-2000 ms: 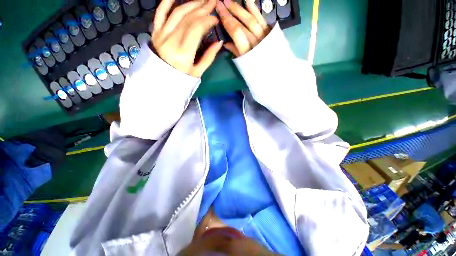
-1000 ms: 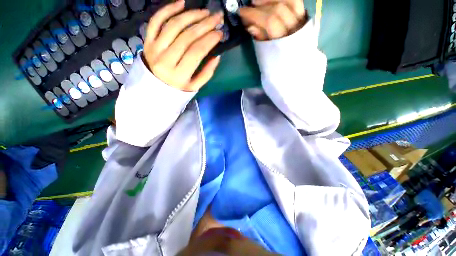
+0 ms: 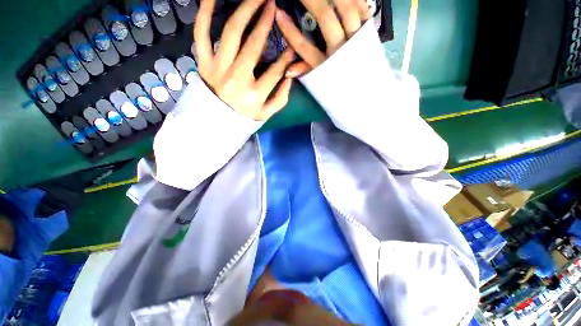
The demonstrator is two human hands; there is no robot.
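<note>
The long black tray holds two rows of grey oval housings with round discs. Blue strips cross many discs at the left end; several discs in the near row are bright white. My left hand is over the tray at the top middle, palm down, fingers spread. My right hand is beside it, fingers bent, near a small ring-like disc on a dark part. The fingertips of both hands come close together. Whether either hand grips a part is hidden. The top picture edge cuts off some fingers.
A large black case stands at the upper right, with a second tray of small silvery parts beyond it. Yellow lines cross the green surface. Cardboard boxes lie at the lower right. Another person's blue sleeve shows at the left.
My right hand has moved from the right back towards my left hand, now over the dark part. My left hand's fingers are more spread. The view has shifted slightly.
</note>
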